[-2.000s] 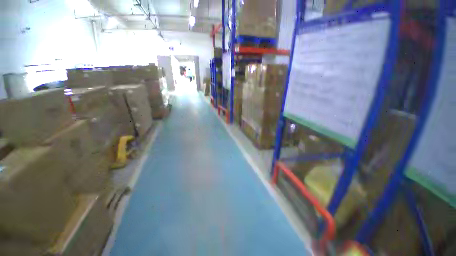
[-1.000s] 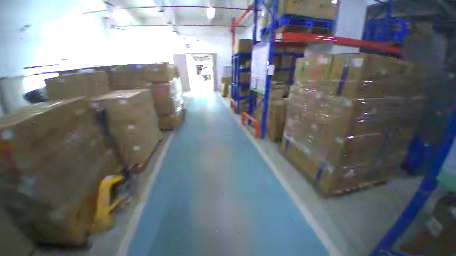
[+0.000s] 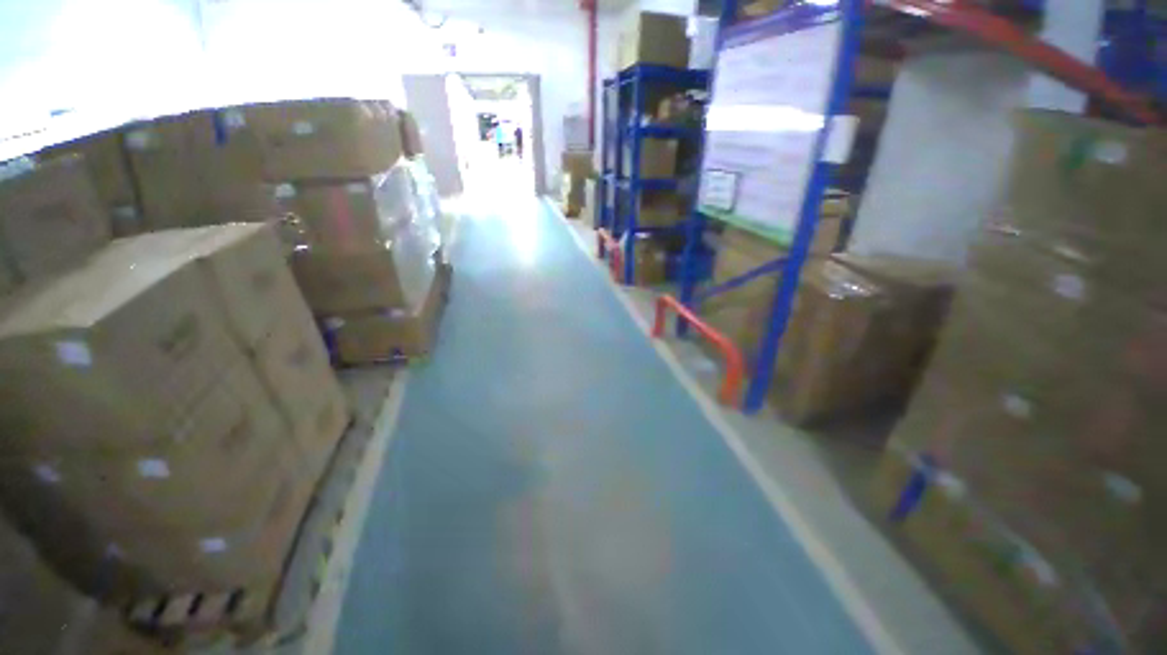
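Neither of my hands is in view. A blue-green walkway point(image 3: 538, 422) with pale edge lines runs straight ahead of me. Nearest on the left, a stack of brown cartons point(image 3: 141, 397) with small white labels stands on a pallet point(image 3: 205, 608). Nearest on the right, another tall stack of cartons point(image 3: 1062, 346) is cut off by the picture's edge. The near parts of both stacks are blurred.
Wrapped cartons point(image 3: 346, 243) stand further along on the left. On the right are a blue rack post point(image 3: 800, 243), a white board point(image 3: 765, 122), a red-orange floor guard point(image 3: 701, 335) and blue shelves point(image 3: 653, 166). An open doorway point(image 3: 499, 141) with small figures lies ahead.
The view has moved forward along the walkway. The yellow pallet jack at left has left the picture. The left cartons, right cartons and white board are nearer.
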